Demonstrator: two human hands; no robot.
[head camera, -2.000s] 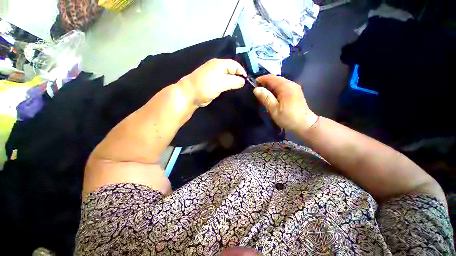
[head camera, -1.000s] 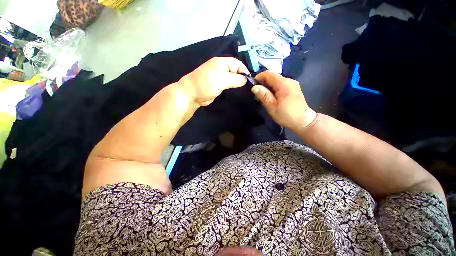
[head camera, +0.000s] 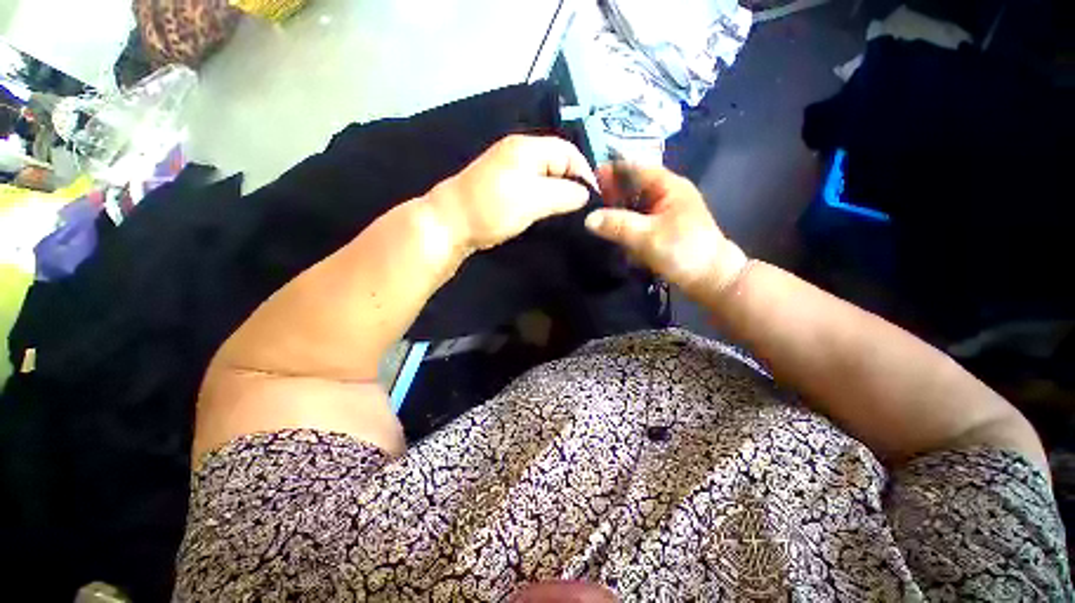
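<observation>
The black garment lies over the table edge and hangs down in front of me. My left hand is above its right end, with fingertips pinched on the black cloth's edge; the fold itself is mostly hidden by the fingers. My right hand is just to the right, its fingertips close to the left ones, thumb apart from the forefinger. Dark thread snips show blurred at its fingers, with a small pale tip towards the left hand. The right palm is hidden.
A pale-topped table has a light blue frame. Crumpled white cloth lies beyond its end. A black garment pile is at the right by a bright blue edge. A clear plastic bag, brown patterned item and yellow basket stand left.
My right hand has opened a little, with the thumb lower and the snips turned at the fingers. My left hand has barely moved.
</observation>
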